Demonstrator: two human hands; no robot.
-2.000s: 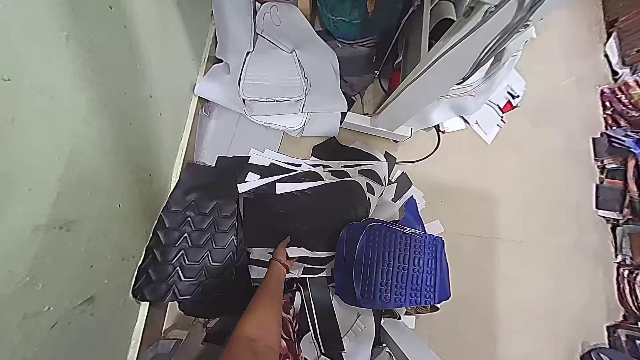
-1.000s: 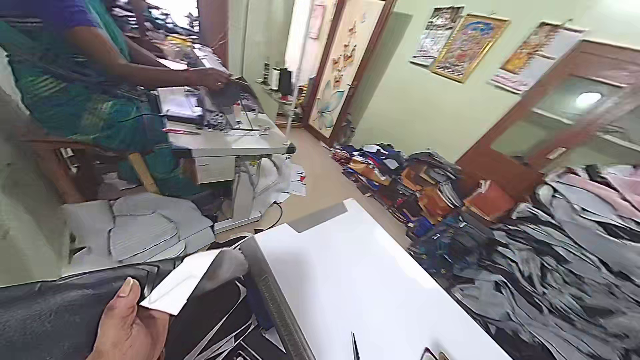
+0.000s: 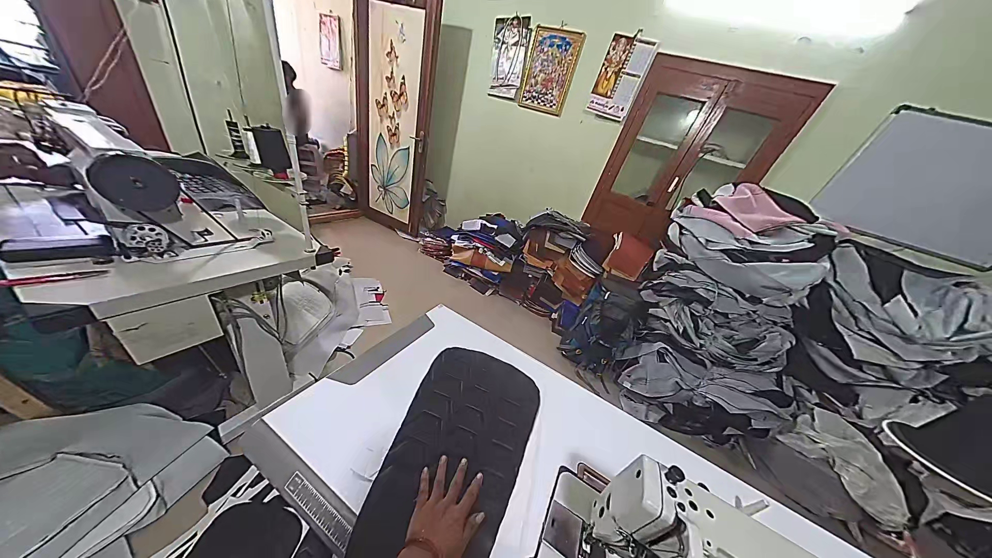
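My left hand, palm down with fingers spread, lies on a long black quilted panel with rounded corners and a raised chevron pattern. The panel rests on a white sewing table. To the right of the hand stands the white head of a sewing machine, partly cut off by the frame. A ruler scale runs along the table's grey left edge. My right hand is out of view.
Grey padded pieces and a black rounded piece lie at the lower left. Another sewing machine stands beyond them, with part of a person's hand beside it. Fabric heaps and stacked pieces lie right and ahead.
One second ago my left hand held a white piece at the left; now it lies on the black panel, which has come onto the white table. The view has swung up from the floor.
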